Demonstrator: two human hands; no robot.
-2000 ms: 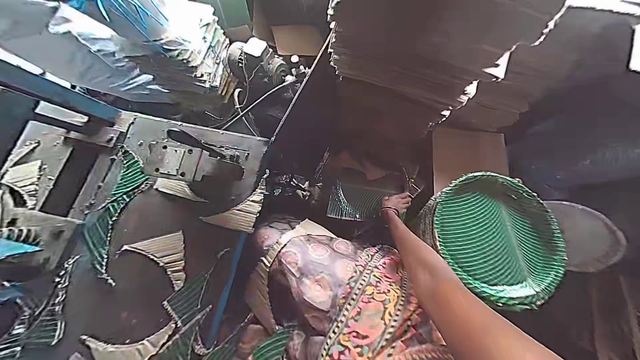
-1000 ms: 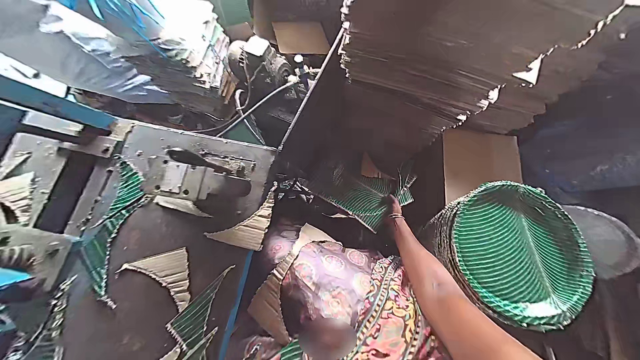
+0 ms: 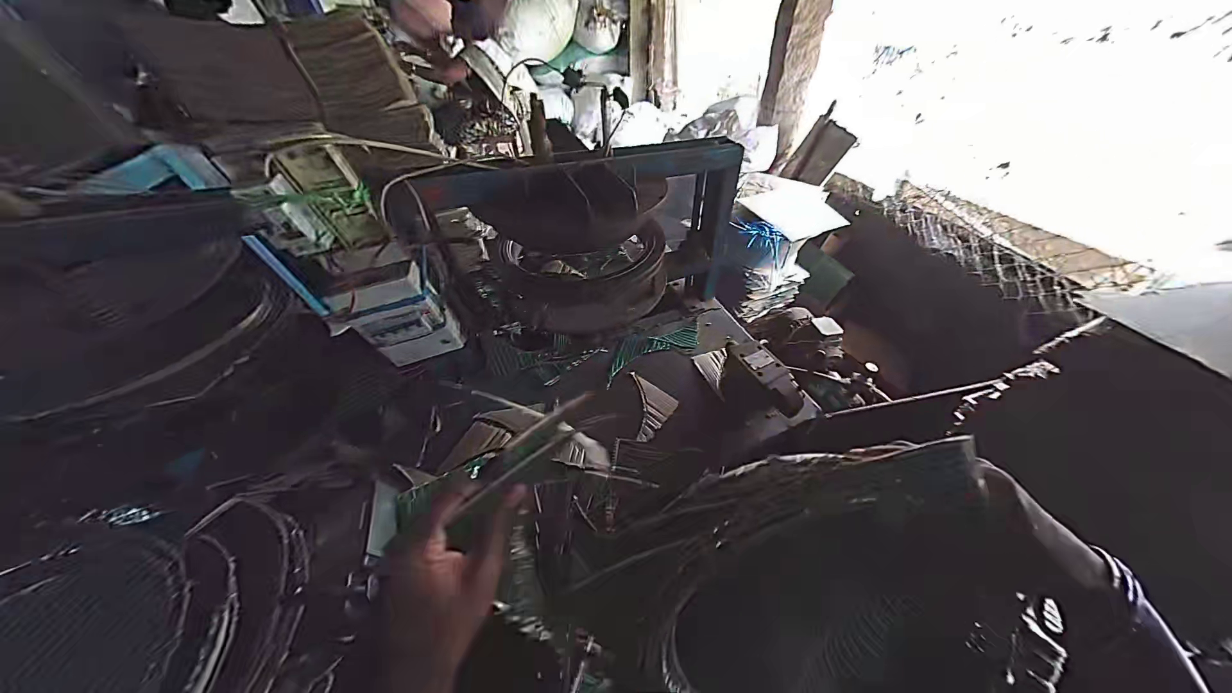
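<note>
My left hand (image 3: 438, 568) is raised at the lower centre, thumb and fingers apart, beside a thin strip of scrap (image 3: 539, 438) and a green sheet piece; blur hides whether it grips them. At the lower right, my right hand (image 3: 1006, 496), a bangle at its wrist, reaches round the far edge of dark ribbed sheets (image 3: 924, 481) with a round plate shape (image 3: 818, 597) in front of them; its fingers are mostly hidden behind. Beyond both hands stands a press with a round metal die (image 3: 582, 279) in a blue frame (image 3: 717, 226). Curved ribbed offcuts (image 3: 654, 404) lie before it.
Stacked round plates (image 3: 96, 597) stand at the lower left, with larger dark round shapes (image 3: 125, 327) above them. An electrical switch box (image 3: 404, 322) is left of the press. A motor (image 3: 799, 332) and a bundle of sheets (image 3: 770, 289) are at its right.
The view has swung widely to the left, onto the press. My left hand has come into view. My right hand, earlier on a green ribbed sheet, is now at the edge of dark ribbed sheets.
</note>
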